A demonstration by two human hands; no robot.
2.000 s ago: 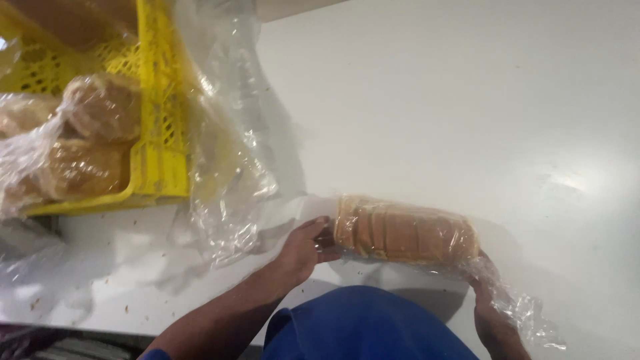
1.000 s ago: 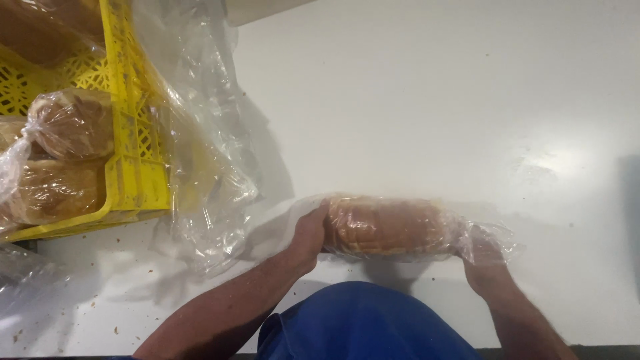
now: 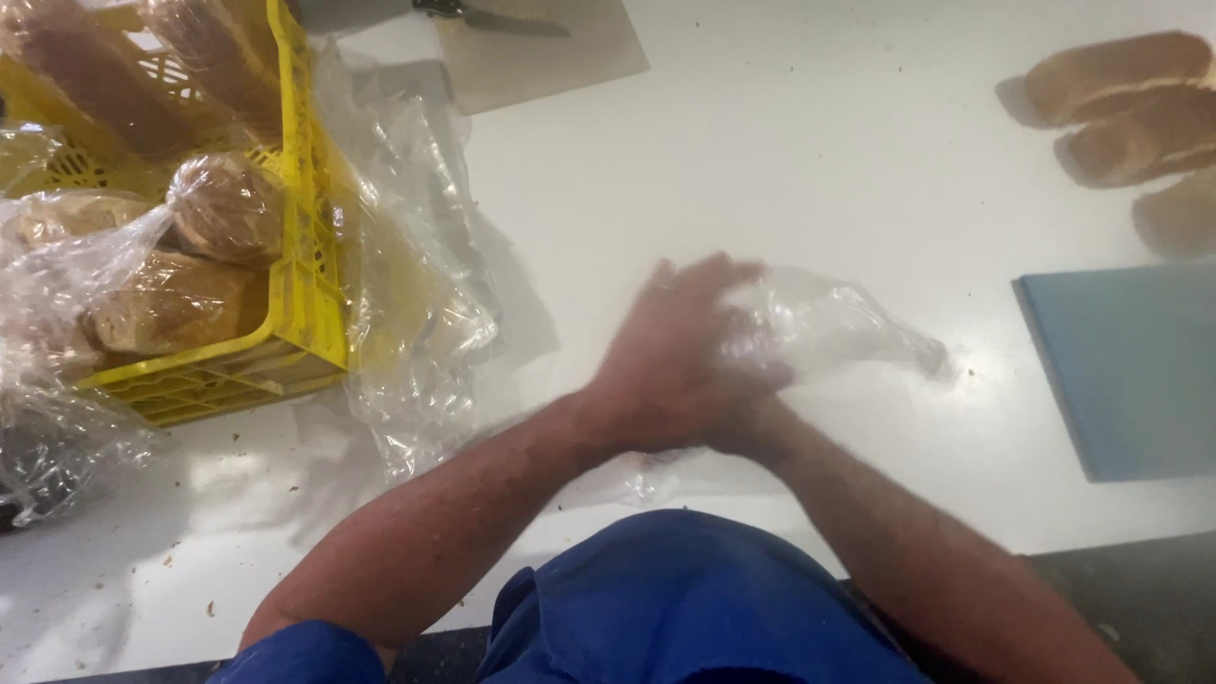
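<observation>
Both hands meet over the white table, in front of my blue garment. My left hand (image 3: pixel 670 366) lies on top, blurred, its fingers spread toward a clear plastic bag (image 3: pixel 836 323). Beneath and beside it is my right hand (image 3: pixel 750 413), largely covered by the left. From the hands the bag's loose end stretches to the right over the table. The bagged bread loaf is hidden under the hands and forearms; only a bit of plastic shows below the wrists. Whether either hand grips the bag cannot be made out.
At left stands a yellow plastic crate (image 3: pixel 309 218) holding bagged loaves (image 3: pixel 228 209), with clear plastic bags (image 3: pixel 418 285) along its side. A knife (image 3: pixel 513 21) rests on a cutting board (image 3: pixel 541 57) at the top. Unbagged loaves (image 3: pixel 1121 76) and a blue-green board (image 3: pixel 1130 370) are at right.
My hands, apart at the two ends of the bagged loaf before, have come together. The bag's loose end now points to the right above them. The view has shifted, showing more of the table.
</observation>
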